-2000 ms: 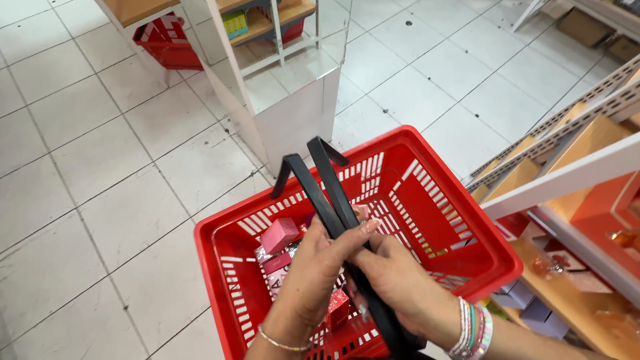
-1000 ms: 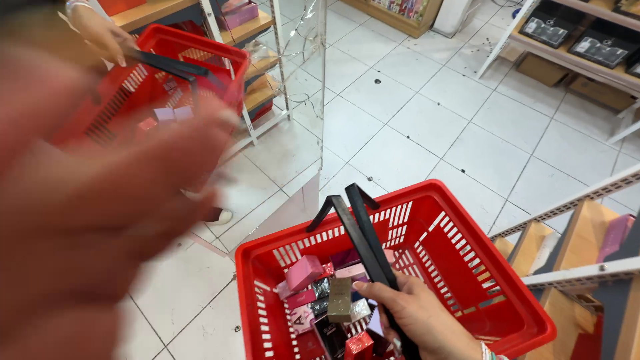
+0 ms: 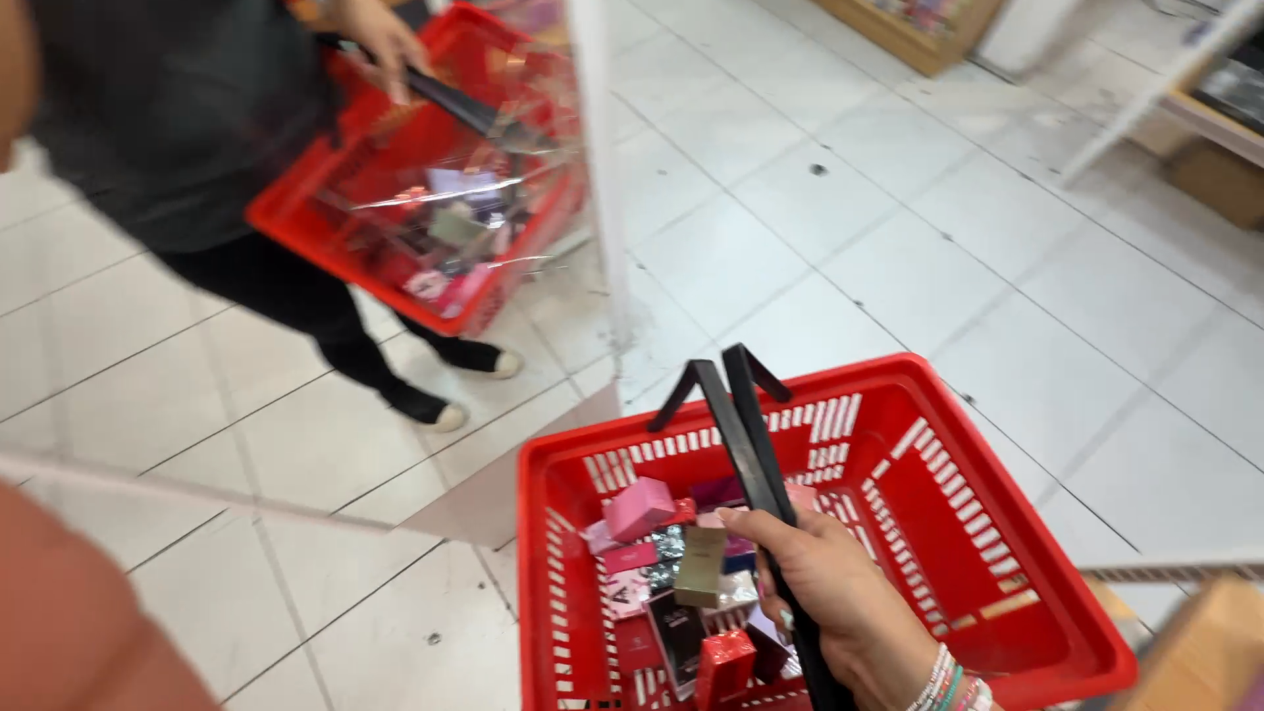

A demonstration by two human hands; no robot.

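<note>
My right hand point(image 3: 839, 583) is closed around the two black handles point(image 3: 755, 444) of a red plastic shopping basket point(image 3: 908, 380). Inside lie several small boxes: a pink box point(image 3: 639, 509), an olive-gold box point(image 3: 700, 566), a black box point(image 3: 677, 642) and a red box point(image 3: 726, 670). A large blurred shape at the lower left edge looks like part of my left hand point(image 3: 89, 612), very near the camera; its fingers cannot be made out. Bracelets circle my right wrist.
On the left, a mirror point(image 3: 434, 474) reflects dark clothes, a hand and the red basket point(image 3: 346, 257). White floor tiles point(image 3: 790, 217) run beyond the basket. A wooden shelf part point(image 3: 1200, 652) is at the lower right, with a display shelf point(image 3: 1224, 118) at the upper right.
Two seconds ago both hands were at the basket handles; my left hand has left them and come close to the camera. The right hand still holds them. More of the reflected figure shows in the mirror.
</note>
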